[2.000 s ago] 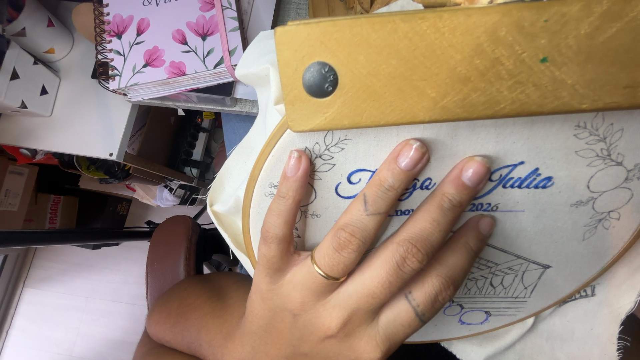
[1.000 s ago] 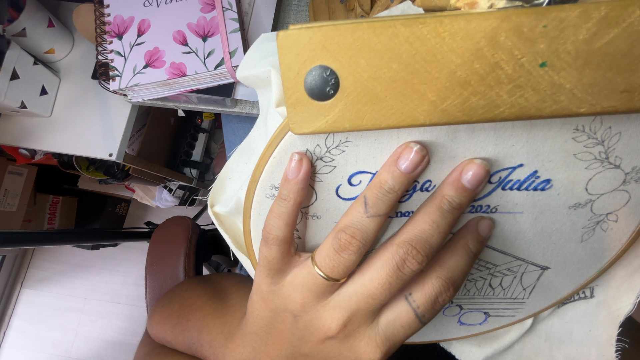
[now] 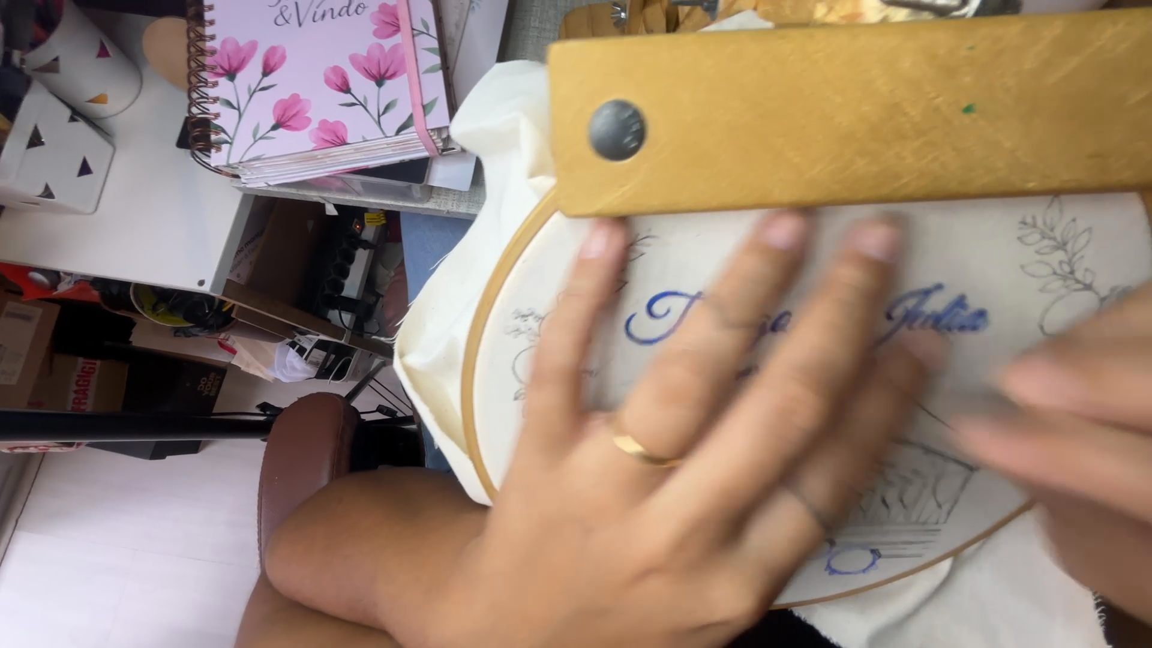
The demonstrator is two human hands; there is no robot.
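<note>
White fabric [image 3: 837, 243] is stretched in a wooden embroidery hoop [image 3: 475, 360]. It bears blue script lettering [image 3: 936, 315], dark leafy outlines and a drawn structure low down. My left hand [image 3: 684, 432], with a gold ring, lies spread over the fabric and is blurred, its fingers apart and nothing seen in them. At the right edge my right hand [image 3: 1071, 405] is over the hoop, thumb and finger close together and blurred; whether something thin is pinched there cannot be told. A gold-coloured flat bar [image 3: 810, 117] with a round metal stud lies across the hoop's upper part.
A spiral notebook with pink flowers [image 3: 315, 81] lies at the upper left, near white patterned holders [image 3: 54, 148] on a white desk [image 3: 171, 216]. Below are cardboard boxes [image 3: 81, 387], a power strip [image 3: 355, 261] and a brown padded seat [image 3: 301, 468]. Loose cloth hangs around the hoop.
My right hand has come into view from the right. My left hand has moved up over the fabric, its fingertips now at the gold bar's lower edge.
</note>
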